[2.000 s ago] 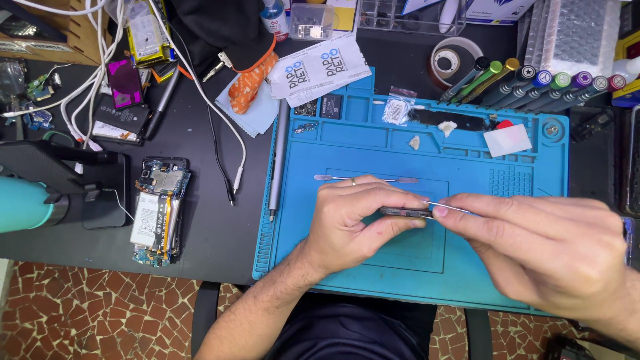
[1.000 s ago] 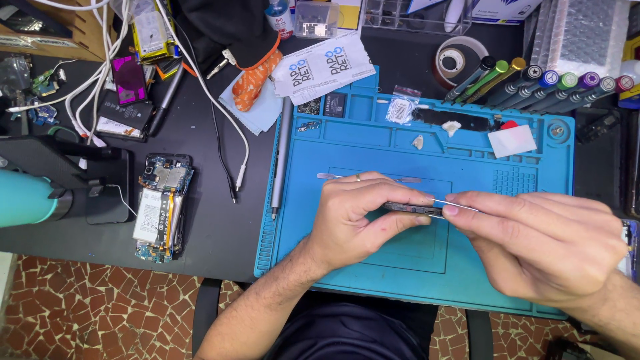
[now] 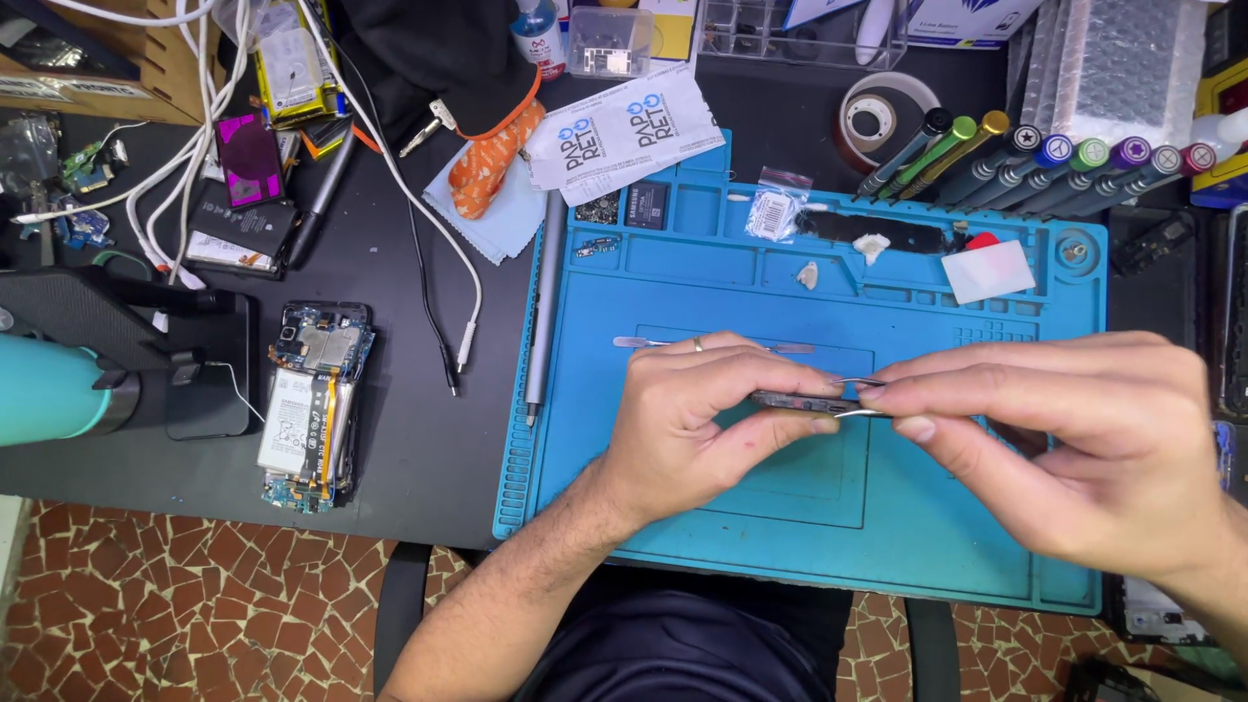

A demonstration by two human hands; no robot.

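Observation:
Over the blue silicone repair mat (image 3: 760,541), my left hand (image 3: 697,424) grips a thin dark part (image 3: 804,402) edge-on, perhaps a phone; its far face is hidden. My right hand (image 3: 1053,429) pinches metal tweezers (image 3: 860,412), whose two curved arms straddle the right end of that part, one tip above and one below. A double-ended metal spudger (image 3: 795,348) lies on the mat behind my left fingers. Left of the mat, an opened phone with battery and boards (image 3: 307,409) rests on the dark table.
A grey pen-like tool (image 3: 544,312) lies along the mat's left edge. Screwdrivers (image 3: 1053,161) stand in a row at the back right, near a tape roll (image 3: 882,112). White cables (image 3: 444,229) trail across the table. A teal bottle (image 3: 49,390) is at far left.
The tweezers now show two separated arms around the end of the dark part, where a single thin metal line showed above it before. My left hand keeps its hold.

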